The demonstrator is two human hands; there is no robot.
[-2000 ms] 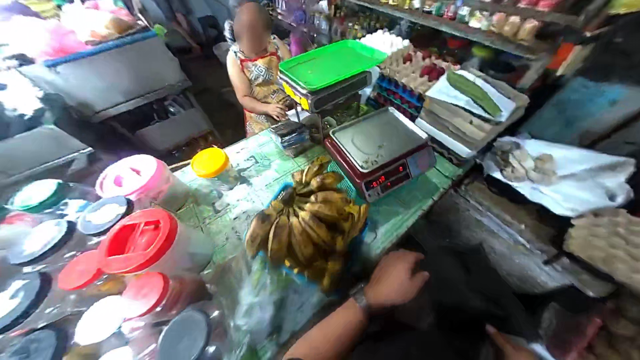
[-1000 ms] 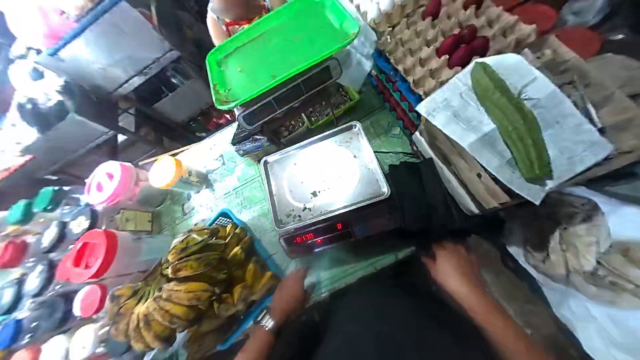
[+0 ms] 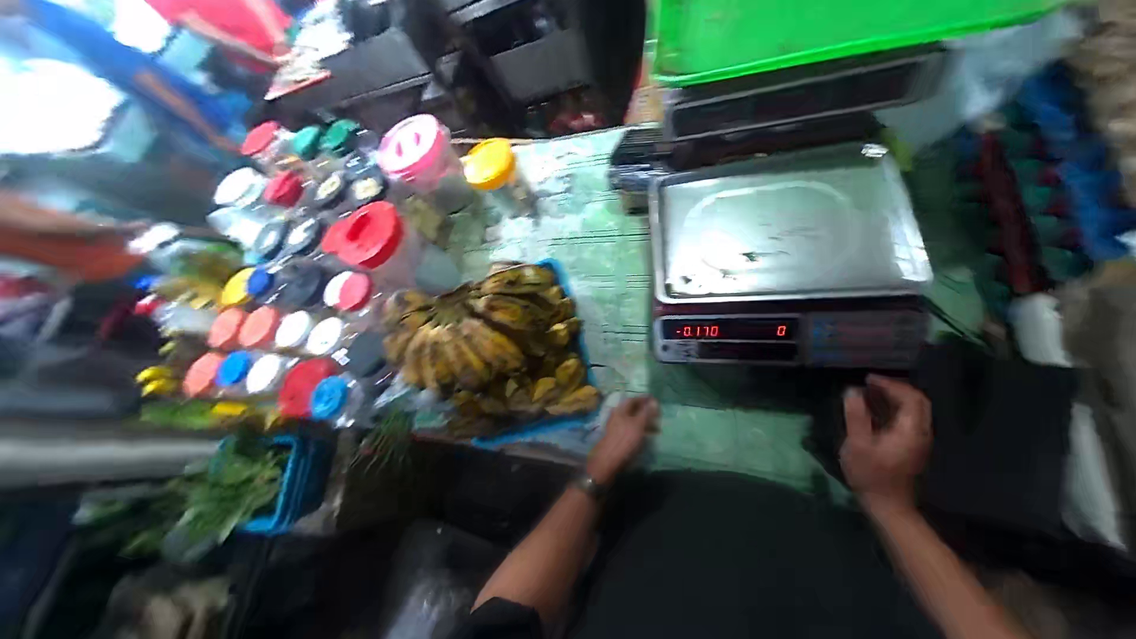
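In the head view my left hand (image 3: 624,435), blurred and with a wristwatch, is at the counter edge just right of the blue basket (image 3: 586,353) of bananas (image 3: 484,342). Below the front panel of the digital scale (image 3: 790,235), my right hand (image 3: 886,435) has its fingers curled over black cloth (image 3: 985,426); whether it grips the cloth is not clear. The scale's metal pan holds only small scraps, and its red display is lit. Behind it stands a second scale with a green tray (image 3: 825,35).
Lidded plastic jars (image 3: 364,235) crowd the counter (image 3: 577,222) at the left. A yellow-lidded jar (image 3: 490,164) stands near the back edge. A blue crate of leafy greens (image 3: 288,488) sits lower left. Stacked egg trays (image 3: 1056,195) are at the right, blurred.
The view has swung left, so the jars and greens show more and the gourd on paper is out of sight. Both hands remain near the scale's front, the right one with its fingers more curled.
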